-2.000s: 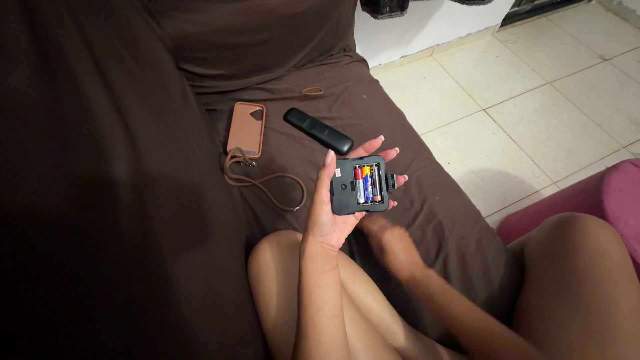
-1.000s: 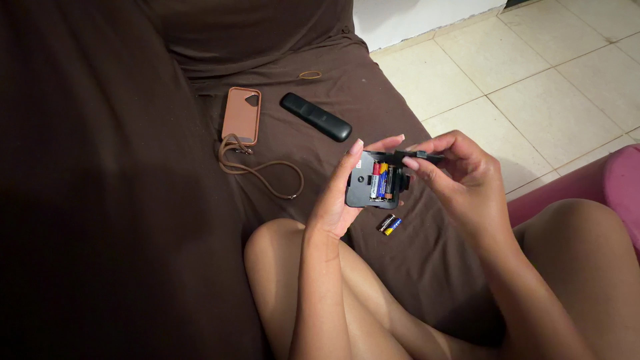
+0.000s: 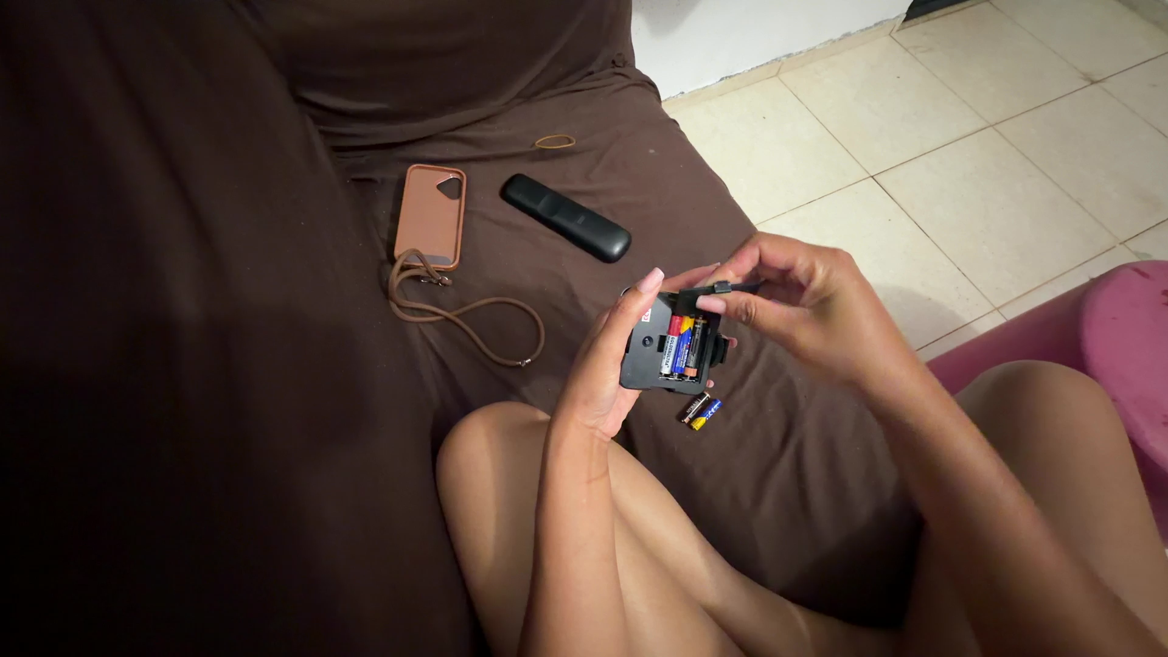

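My left hand [image 3: 613, 365] holds a small black battery-powered device [image 3: 647, 351] with its battery compartment facing up. Inside lie several cylindrical batteries [image 3: 681, 347], side by side, with red, blue and black wrappers. Between the thumb and fingers of my right hand [image 3: 789, 292] is a thin black battery cover [image 3: 712, 297], held at the upper edge of the compartment; whether it is seated there I cannot tell. Just below the device, two loose batteries [image 3: 700, 412] rest on the brown cloth.
A brown cloth covers the sofa [image 3: 675, 192]. On it lie a black remote control [image 3: 566, 217], a pinkish-brown phone case [image 3: 431, 214] with a cord strap [image 3: 493, 301], and a thin elastic band [image 3: 555, 141]. Pale floor tiles [image 3: 949, 182] and a pink object [image 3: 1122, 338] are at the right.
My right hand, low and without a visible cover two seconds ago, has come up to the device with the black cover. The loose batteries on the cloth were not visible in the oldest frame.
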